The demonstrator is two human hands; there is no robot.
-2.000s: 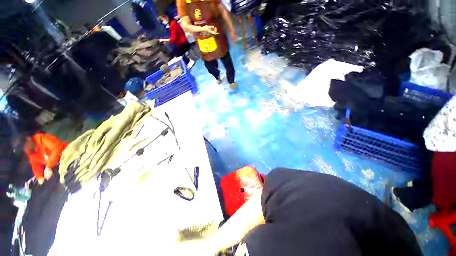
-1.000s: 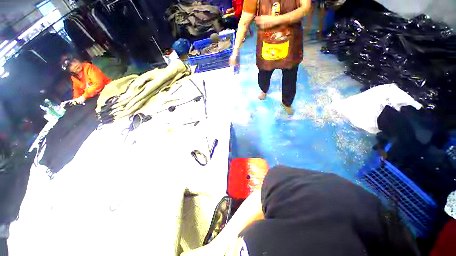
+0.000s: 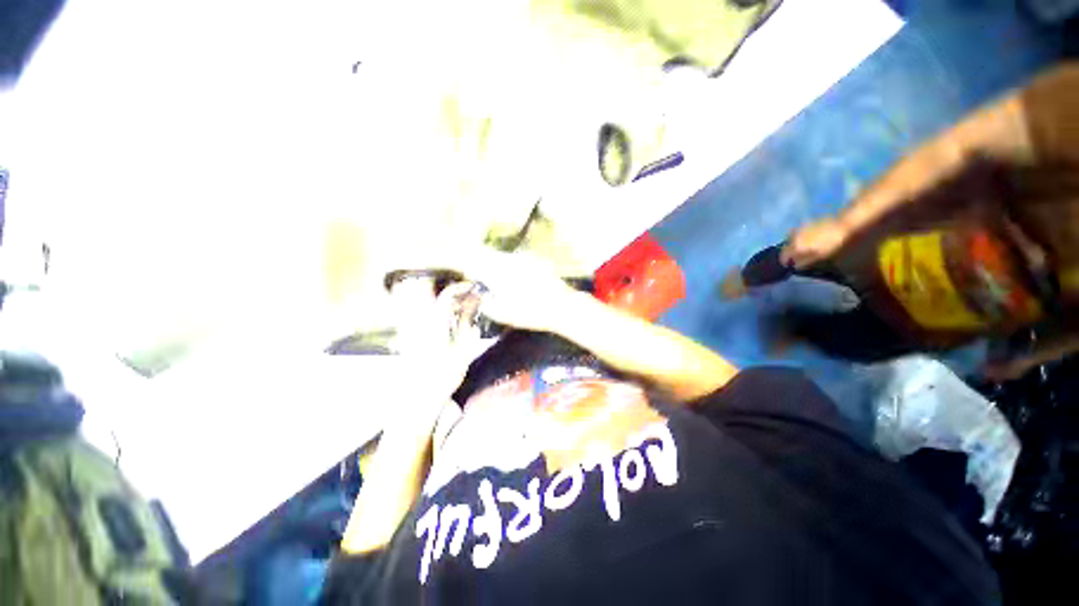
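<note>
Strong glare washes out the work. My left hand and my right hand are close together over the near part of the white table. Beside them is pale cloth with dark edging, seemingly part of a jacket. Its outline is mostly lost. My fingers are blurred, so I cannot tell their grip or whether they hold a tool. A dark oval ring, perhaps a cuff opening, lies farther up the table beside a short dark strip. Olive cloth with dark edging lies at the top.
A red seat or bin is by the table edge beyond my right forearm. A person in a brown apron with a yellow patch stands close on the right. White plastic lies lower right. Olive garments are at the lower left.
The view has swung down and turned, bringing both my forearms and my shirt front into view. My hands now show together by dark-edged cloth. The person in the apron appears nearer.
</note>
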